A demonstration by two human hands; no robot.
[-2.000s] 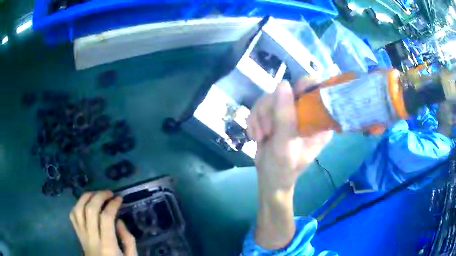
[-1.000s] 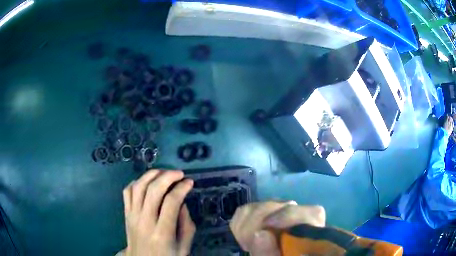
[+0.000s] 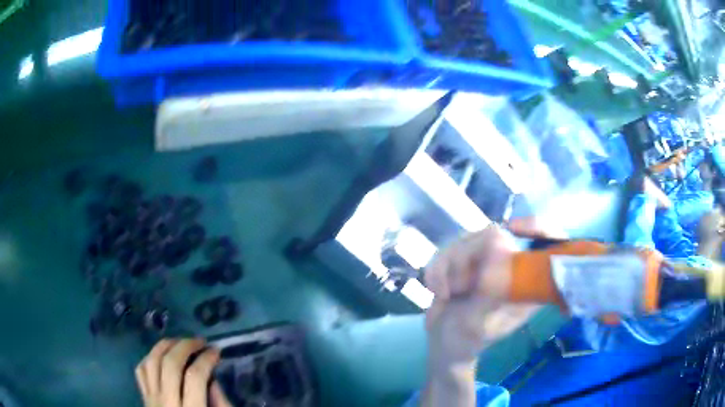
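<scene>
My right hand is closed around the orange electric screwdriver, which lies level and points left. Its front end is at the pick-up point of the white screw feeder; my hand hides the tip, and the area is blurred. My left hand rests on the left edge of the black housing at the bottom of the view, fingers curled over it. The housing is cut off by the lower edge. Black rings lie in a loose pile left of the feeder. No screw can be made out.
Two blue parts bins with black parts stand at the top. A long white block lies along their front. A clear plastic bag is behind the feeder. Other people in blue smocks are at the right.
The screwdriver and my right hand have moved from beside the housing up to the feeder. My left hand stays on the housing. The whole view has shifted.
</scene>
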